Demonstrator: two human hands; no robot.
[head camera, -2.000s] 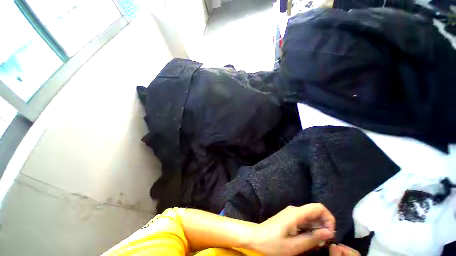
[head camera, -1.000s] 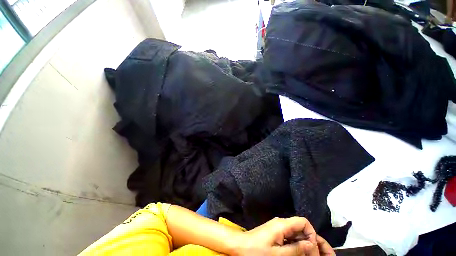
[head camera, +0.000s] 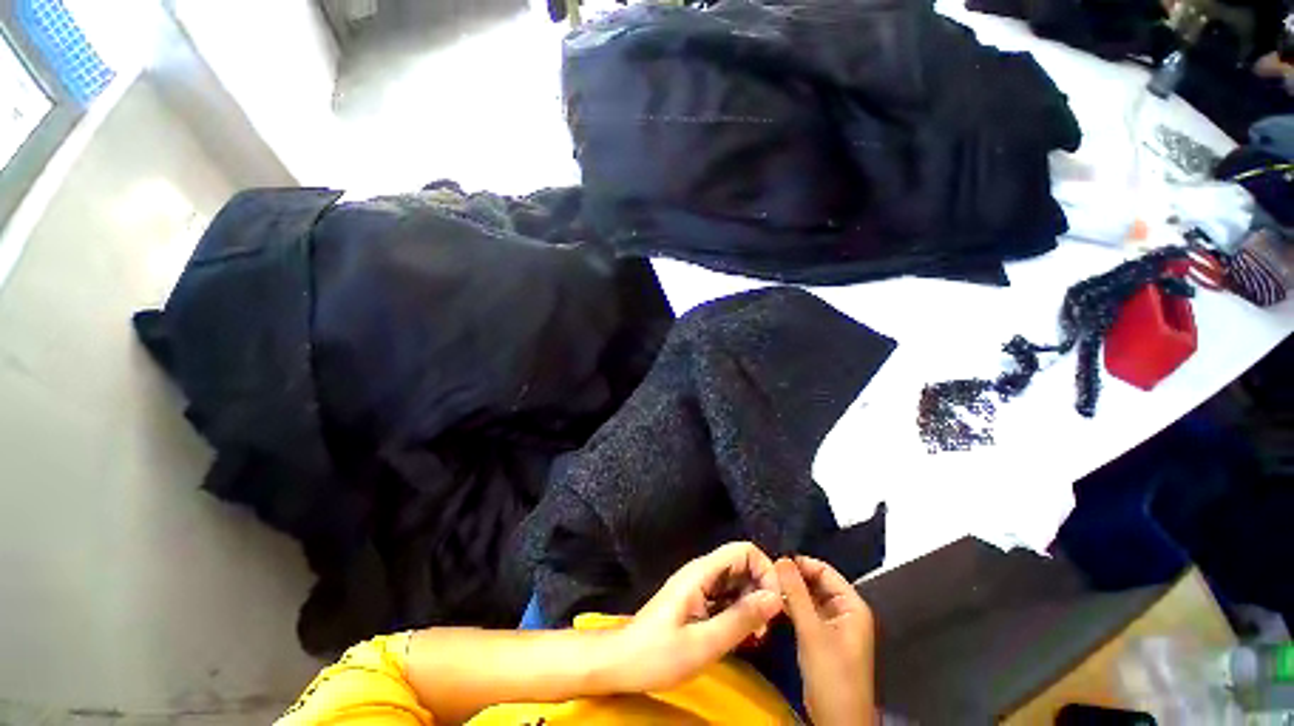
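My left hand and my right hand are together at the bottom centre, fingertips meeting with thumbs and fingers bent in. Anything pinched between them is too small and blurred to tell. The dark grey flecked garment lies over the table edge and my lap, just beyond my hands. Its corner spreads onto the white table.
A large black garment pile is on the left, with stacked black garments beyond. Black beaded strands run to a red container. A striped item lies beside it. A dark brown panel is at lower right.
The view has swung right and the scene has shifted left. The red container and striped item now show more fully. My right hand shows more, and the hands remain together.
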